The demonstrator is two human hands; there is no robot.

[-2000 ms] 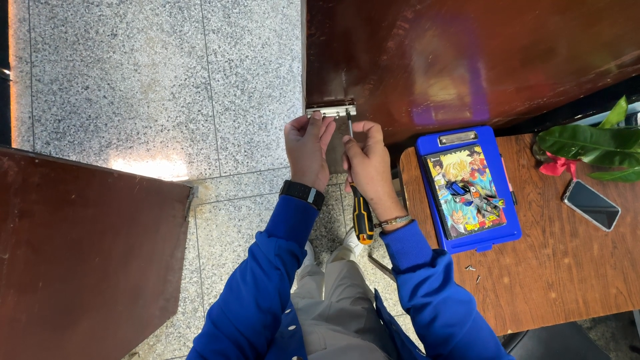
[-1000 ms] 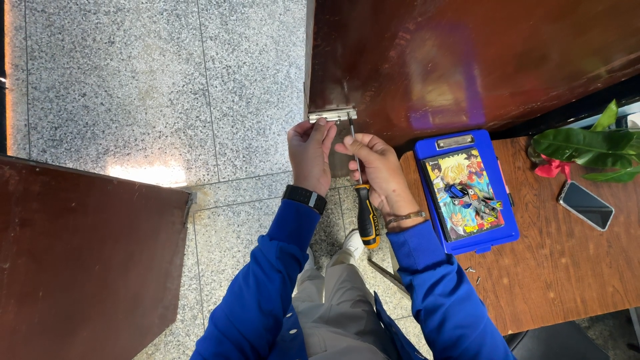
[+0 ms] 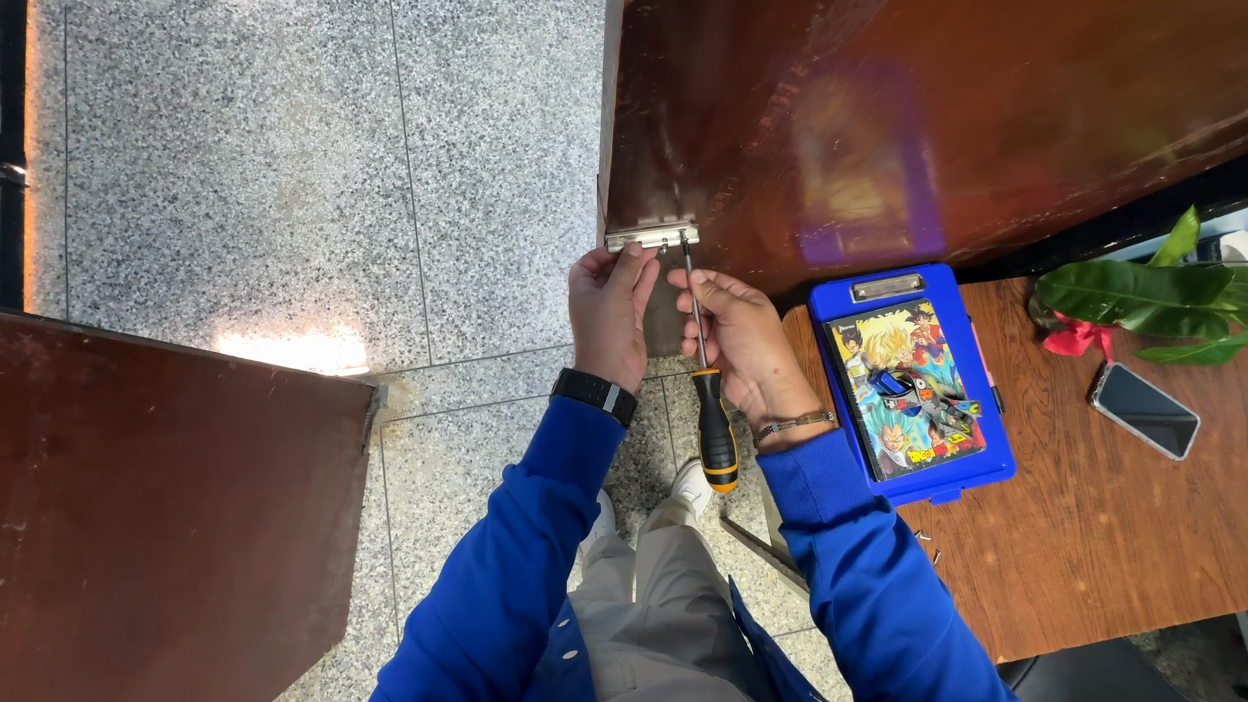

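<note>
A metal slide bolt latch (image 3: 651, 236) lies against the face of a dark brown wooden door (image 3: 760, 127), close to the door's edge. My left hand (image 3: 612, 307) has its fingertips on the latch's lower edge and seems to steady it. In my right hand (image 3: 736, 331) the shaft of a screwdriver (image 3: 718, 429) runs between thumb and fingers. The screwdriver's tip meets the latch near its right end, and its black and yellow handle hangs below the palm. Whether a screw sits under the tip is hard to tell.
On the wooden table (image 3: 1082, 536) at right are a blue clipboard case (image 3: 912, 487) with an illustrated notebook (image 3: 877, 341), small screws (image 3: 937, 557), a smartphone (image 3: 1146, 409) and a leafy plant (image 3: 1136, 297). Another brown panel (image 3: 175, 507) stands at left over the speckled floor (image 3: 234, 175).
The fingers of my right hand have opened somewhat around the screwdriver's shaft since two seconds ago. My left hand has stayed at the latch.
</note>
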